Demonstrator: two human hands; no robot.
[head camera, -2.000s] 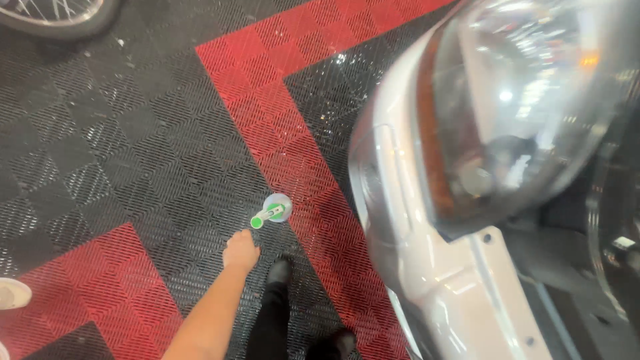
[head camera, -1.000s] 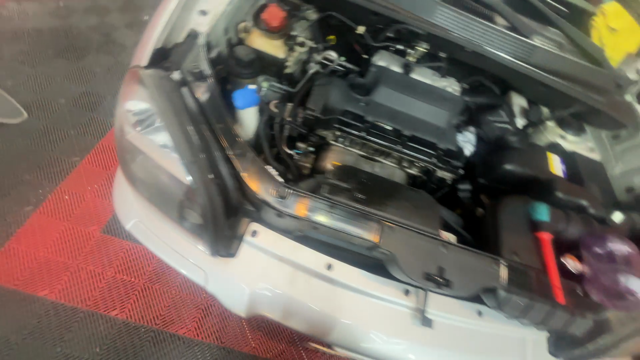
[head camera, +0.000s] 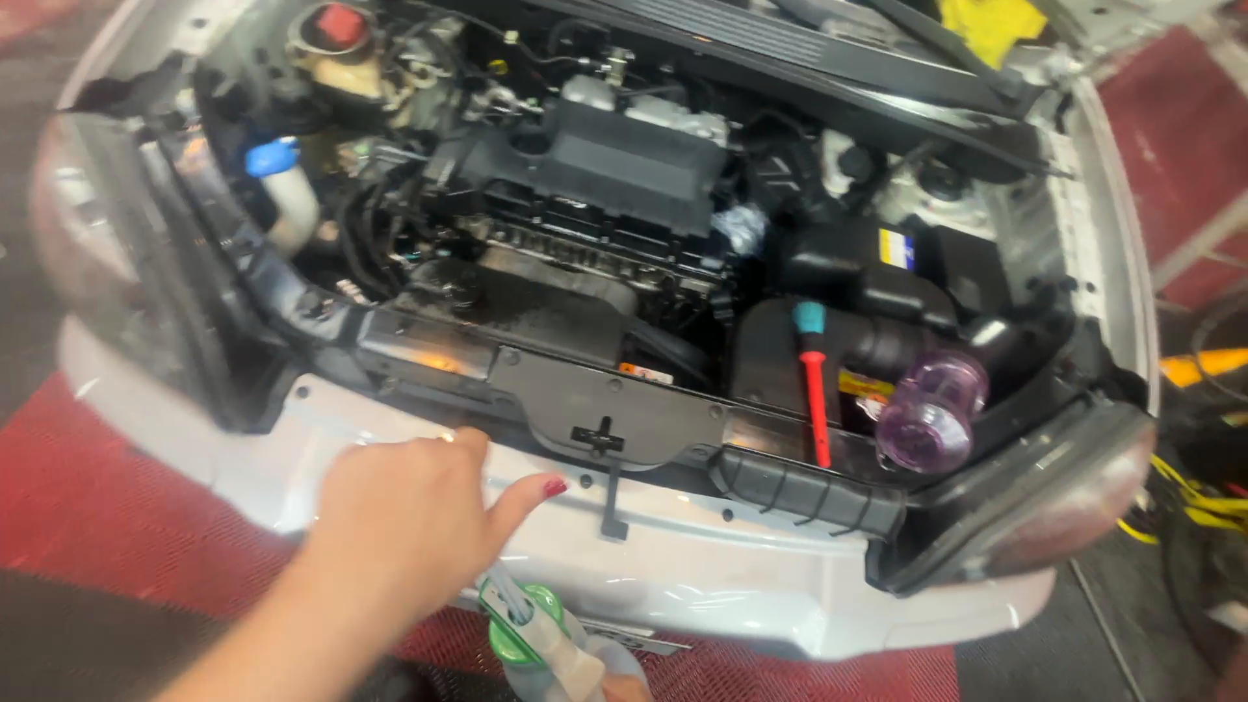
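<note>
My left hand (head camera: 414, 512) is over the white front bumper of a car (head camera: 780, 585), back up, thumb stretched out to the right and fingers bent down near the upper edge. Whether its fingertips touch the car is hidden. Just below it, a clear spray bottle with a green collar and a pale trigger head (head camera: 541, 634) is tilted; fingers of my right hand (head camera: 626, 688) show around it at the bottom edge. A red-handled detailing brush with teal bristles (head camera: 815, 390) lies at the right front of the engine bay, beside a transparent purple container (head camera: 933, 414).
The engine bay holds a black engine cover (head camera: 624, 156), a reservoir neck with a blue cap (head camera: 273, 156) and a red-capped reservoir (head camera: 341, 58). A yellow cloth (head camera: 990, 27) lies at the back right. Yellow cables (head camera: 1209, 502) lie on the floor at right.
The view has swung from the tiled floor to the engine bay. A hand near a green-and-white object showed at first, none a second ago; now both hands are in front of the car.
</note>
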